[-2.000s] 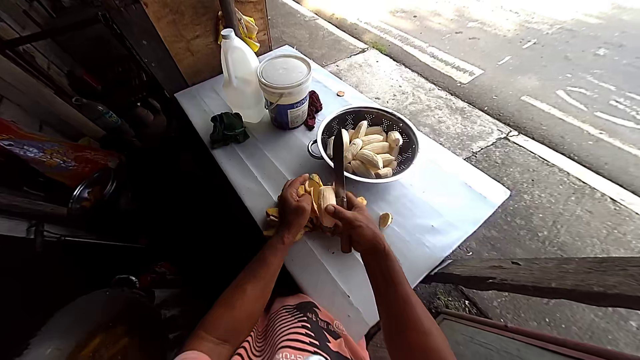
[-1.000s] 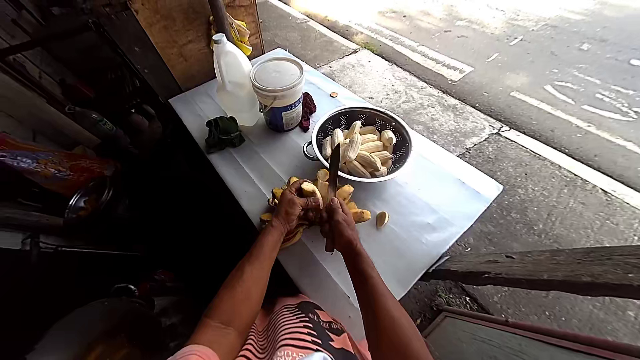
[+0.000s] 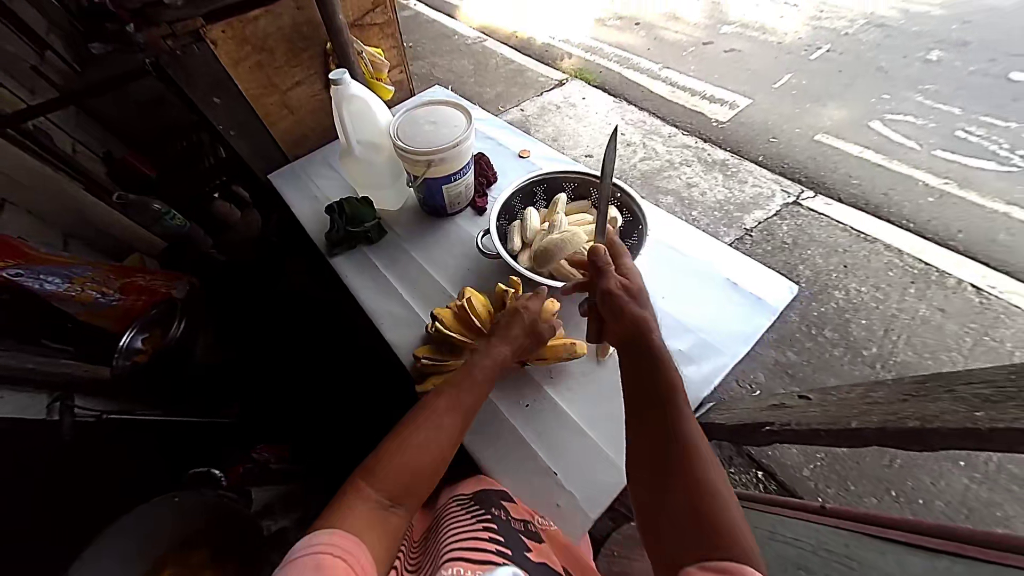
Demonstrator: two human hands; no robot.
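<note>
My right hand [image 3: 614, 292] grips a knife [image 3: 606, 188] by its handle, the blade pointing up in front of the metal colander [image 3: 502, 196]. Several peeled bananas [image 3: 560, 244] lie in the colander; one large peeled piece is at its near side, close to my right fingers. My left hand [image 3: 524, 324] rests on the yellow bananas and peels [image 3: 464, 320] piled on the table, its fingers partly bent over them. Whether it grasps one cannot be told. A yellow banana [image 3: 560, 351] lies just right of that hand, and a small pale piece [image 3: 605, 351] is partly hidden behind my right wrist.
On the white-covered table [image 3: 704, 296] stand a translucent plastic jug [image 3: 368, 144] and a lidded bucket [image 3: 436, 160]. A dark green cloth [image 3: 353, 223] and a dark red cloth [image 3: 483, 182] lie beside them. A wooden beam [image 3: 872, 408] runs along the right, near the table's corner.
My right hand has moved up with the knife, close to the colander. The banana held between my hands earlier is no longer there. My left hand has come over the yellow pile.
</note>
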